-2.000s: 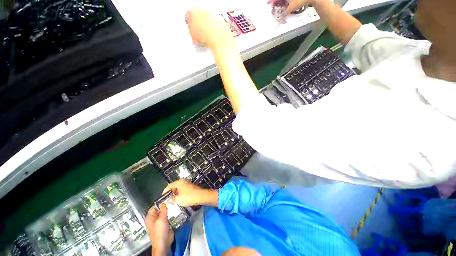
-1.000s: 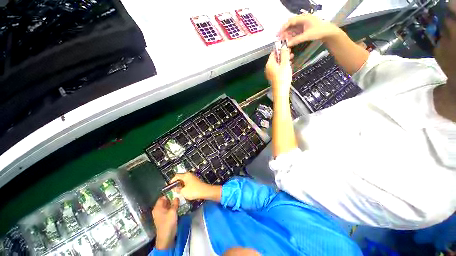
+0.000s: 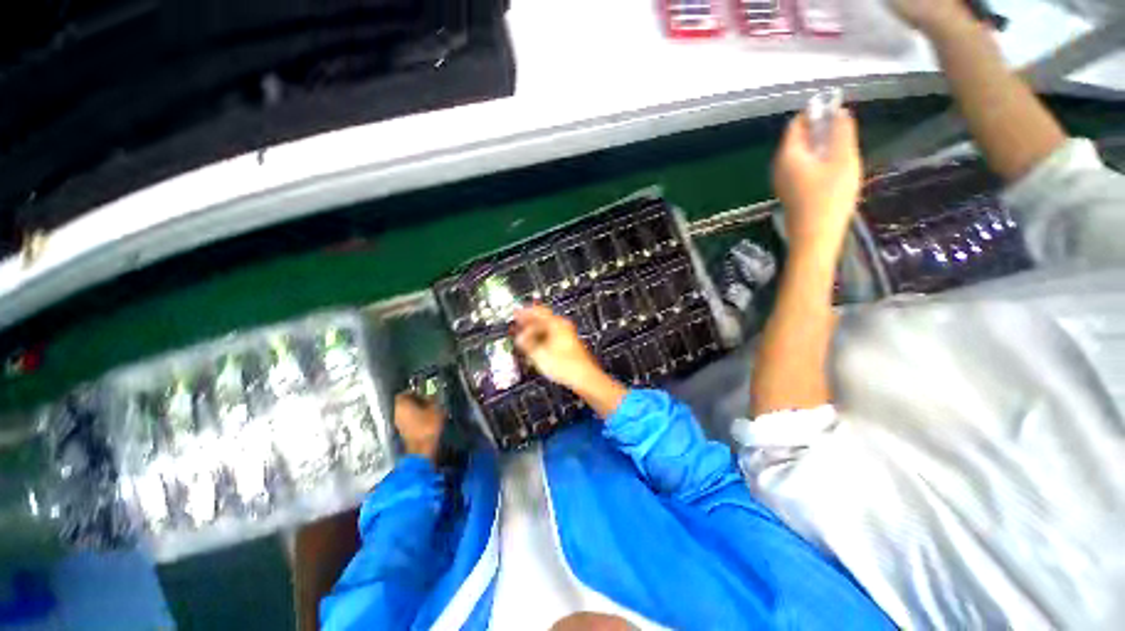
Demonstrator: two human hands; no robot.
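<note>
The dark housing tray (image 3: 605,308) lies in front of me, its pockets holding black housings. Two green-white circuit boards (image 3: 500,362) lie on its left part. My right hand (image 3: 549,345) is over the tray's left half, fingertips bent together beside the boards; blur hides whether it holds anything. My left hand (image 3: 420,419) is left of the tray, closed around the lower end of a small dark-and-green piece (image 3: 427,383), perhaps a circuit board in a housing. The clear blister tray (image 3: 247,425) with green boards lies further left.
A person in white on the right holds a small pale piece (image 3: 824,109). Another dark tray (image 3: 950,234) and a pale loose heap (image 3: 746,269) lie there. Red housings (image 3: 762,15) lie on the white shelf (image 3: 592,130). A black sheet (image 3: 247,86) covers its left. Small dark parts (image 3: 84,468) lie far left.
The view has swung left. My hands, together around a device earlier, are now apart: the right has moved over the tray, the left stays beside it. The other person's hands have also separated.
</note>
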